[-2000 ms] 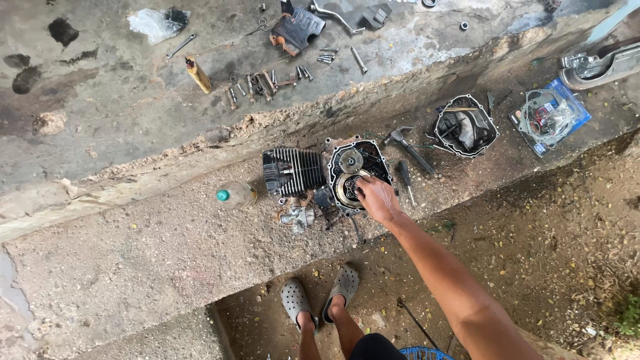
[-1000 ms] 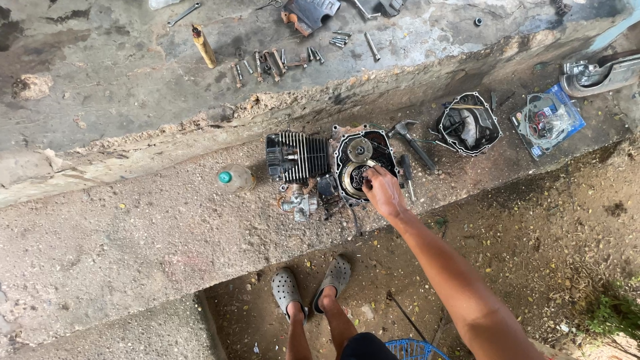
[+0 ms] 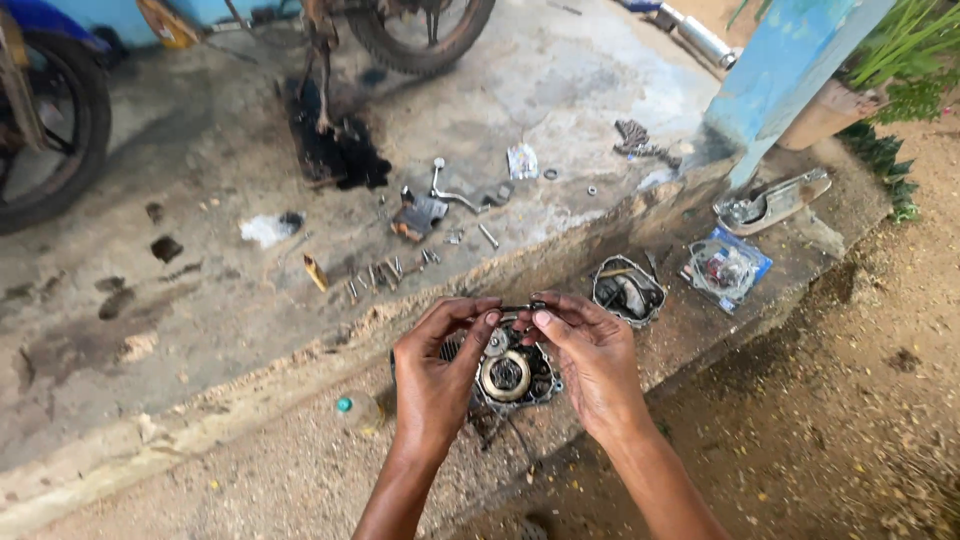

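Both hands are raised over the open motorcycle engine crankcase [image 3: 556,388], pinching a thin dark metal pin or bolt [image 3: 516,307] between them. My left hand [image 3: 444,360] has one end between thumb and forefinger. At the other end, my right hand [image 3: 589,349] grips it by the fingertips. Below them, the round clutch basket [image 3: 504,376] and a metal gear [image 3: 496,343] show inside the casing. The finned cylinder [image 3: 450,349] is mostly hidden behind my left hand. Whether the held piece is threaded cannot be told.
A bottle with a green cap [image 3: 361,414] stands left. An engine side cover [image 3: 628,291] and a gasket pack [image 3: 726,268] lie right. Bolts [image 3: 386,271], a kick-start lever [image 3: 457,196] and a chain [image 3: 634,135] are on the upper ledge. A blue pillar [image 3: 795,75] rises at right.
My right hand has left the clutch area and come up; my left hand, unseen before, has come into view. A thin metal piece now shows between them. The view has tilted up to the motorcycles.
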